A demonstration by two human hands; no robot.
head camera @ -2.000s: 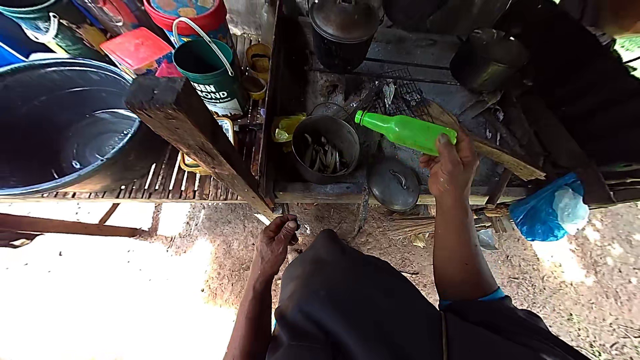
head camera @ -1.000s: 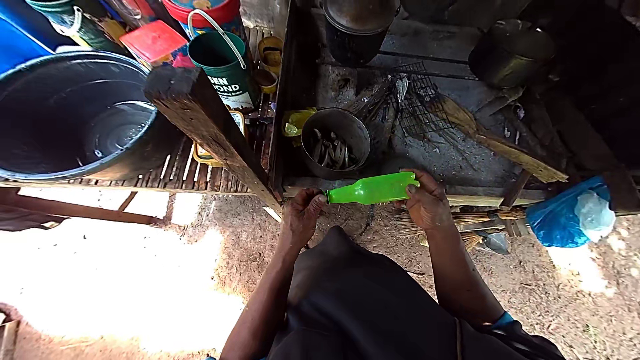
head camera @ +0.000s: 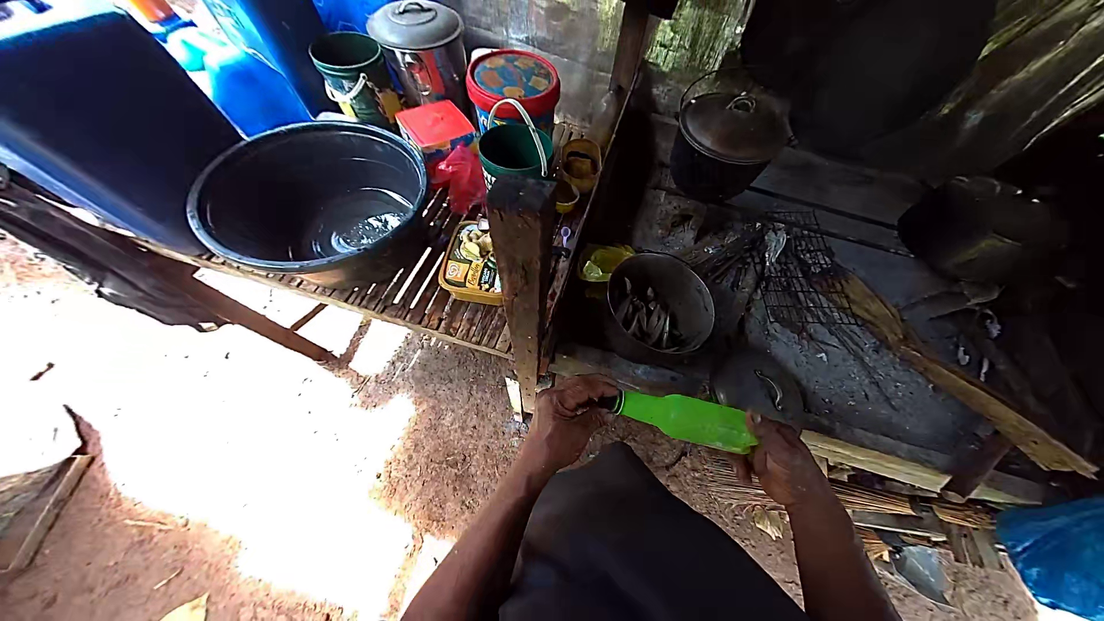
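Note:
A green plastic bottle (head camera: pixel 690 421) lies sideways between my hands, in front of the cooking platform. My left hand (head camera: pixel 569 418) grips its neck end, where a dark cap or rim shows at the fingers. Around the bottle's base my right hand (head camera: pixel 780 457) is closed. Beyond the bottle stands a metal pot (head camera: pixel 662 304) with several small fish-like pieces in it. A round metal lid (head camera: pixel 757 388) with a handle lies just behind the bottle, close to my right hand.
A wooden post (head camera: pixel 522 285) rises left of the pot. On the slatted bench are a large black basin (head camera: pixel 302 198), a green pail (head camera: pixel 515 153) and a yellow tub (head camera: pixel 472 263). A wire grill (head camera: pixel 806 267), a charred plank (head camera: pixel 966 379) and a lidded pot (head camera: pixel 729 142) occupy the platform.
Two seconds ago only my right hand held the bottle, higher up over the platform. It has come down toward me, and my left hand has taken hold of the neck end. The view has shifted.

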